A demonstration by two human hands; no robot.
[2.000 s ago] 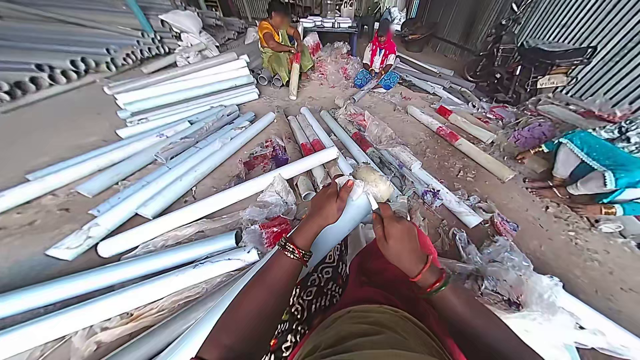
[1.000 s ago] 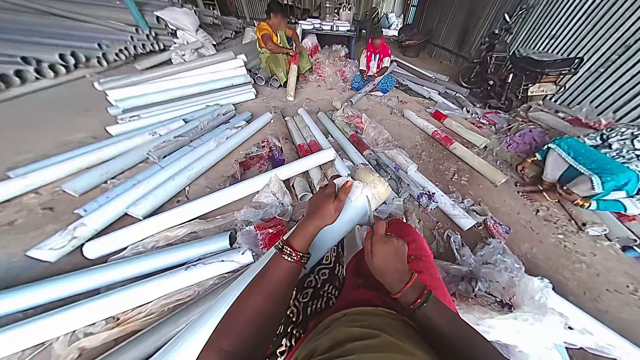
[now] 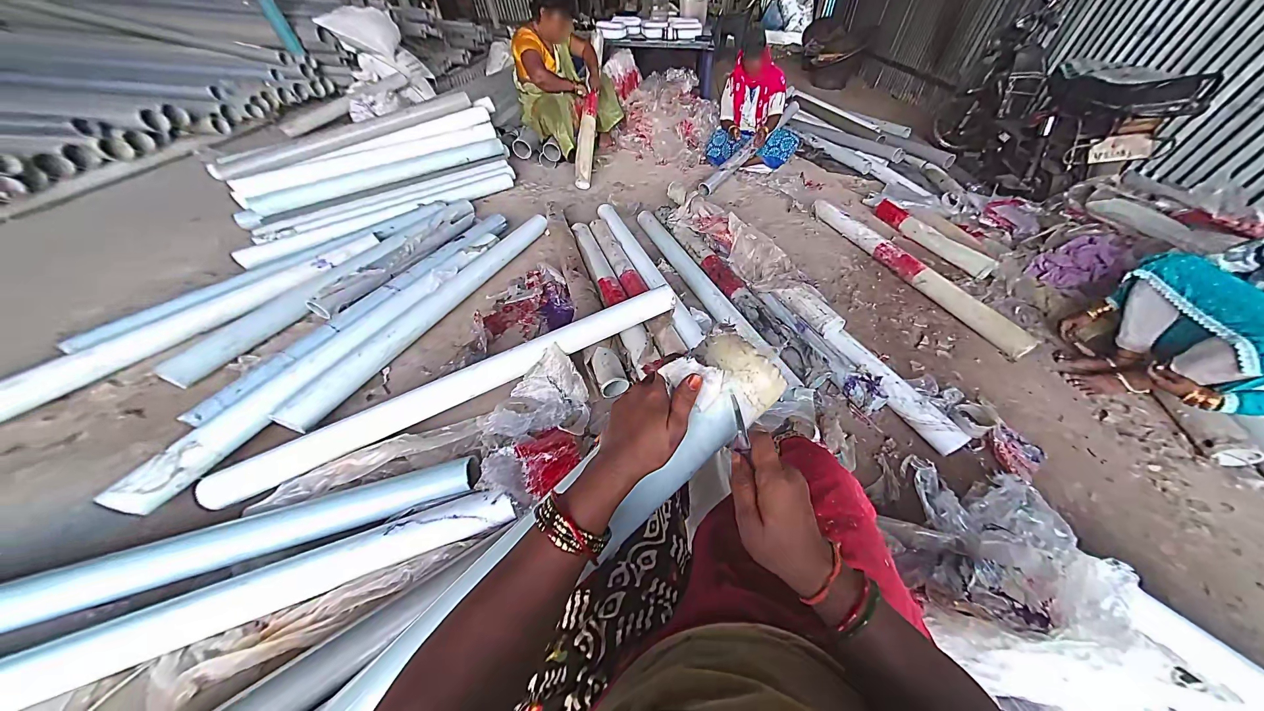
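A long pale plastic-covered roll or tube (image 3: 681, 449) slants up across my lap, its far end bare and cream-coloured (image 3: 743, 363). My left hand (image 3: 647, 420) grips its white wrapping near that end, thumb on top. In my right hand (image 3: 775, 504) is a small knife (image 3: 739, 420), its blade upright against the wrapping just below the cream end. Crumpled white wrapping (image 3: 696, 380) bunches beside my left fingers. The lower part of the tube passes behind my left forearm.
Many long tubes (image 3: 434, 400) lie on the ground to the left and ahead. Clear plastic scraps (image 3: 997, 553) heap at the right. Two people (image 3: 558, 84) sit ahead, and another person in teal (image 3: 1200, 326) is at the right. A parked motorcycle (image 3: 1096, 99) stands behind.
My right hand has come off the upper wrapping and drawn back, and now holds the blade against the tube lower down. More of the cream end shows than two seconds ago.
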